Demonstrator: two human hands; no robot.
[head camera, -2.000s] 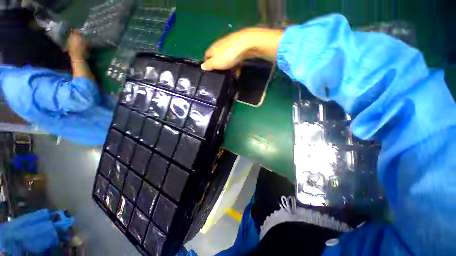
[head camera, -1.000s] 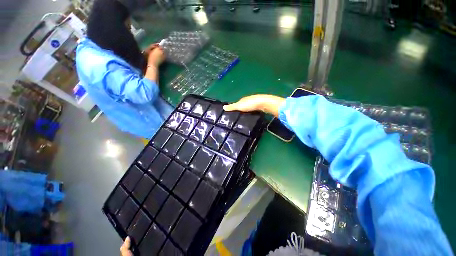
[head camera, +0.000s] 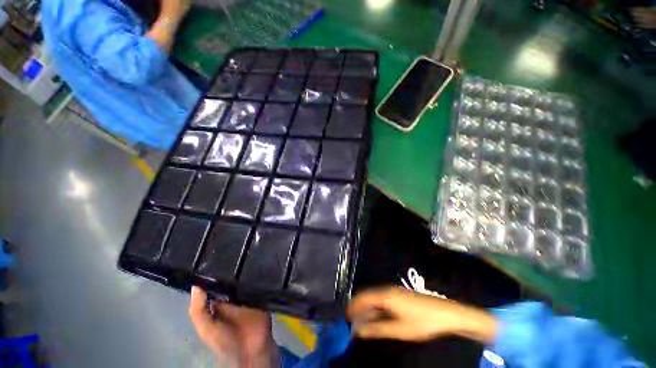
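A large glossy black blister tray (head camera: 266, 172) with rows of square pockets is lifted and tilted in front of me, left of the middle. Its side looks thick; I cannot tell if several trays are stacked. I see no separate parts in its pockets, only glare. My left hand (head camera: 234, 330) holds its near edge from below, with the fingers partly hidden under it. My right hand (head camera: 403, 314) is blurred at the tray's near right corner, with fingers bent; I cannot tell whether it grips the tray.
A clear blister tray (head camera: 514, 176) with many small pockets lies on the green bench at the right. A smartphone (head camera: 416, 93) with a pale rim lies between the trays, near a grey metal upright (head camera: 458, 29). A person in a blue smock (head camera: 108, 57) works at the upper left.
My right hand has left the tray's far edge and come down to its near right corner. The black tray has swung upright in view. The camera view has shifted, showing the clear tray and phone fully.
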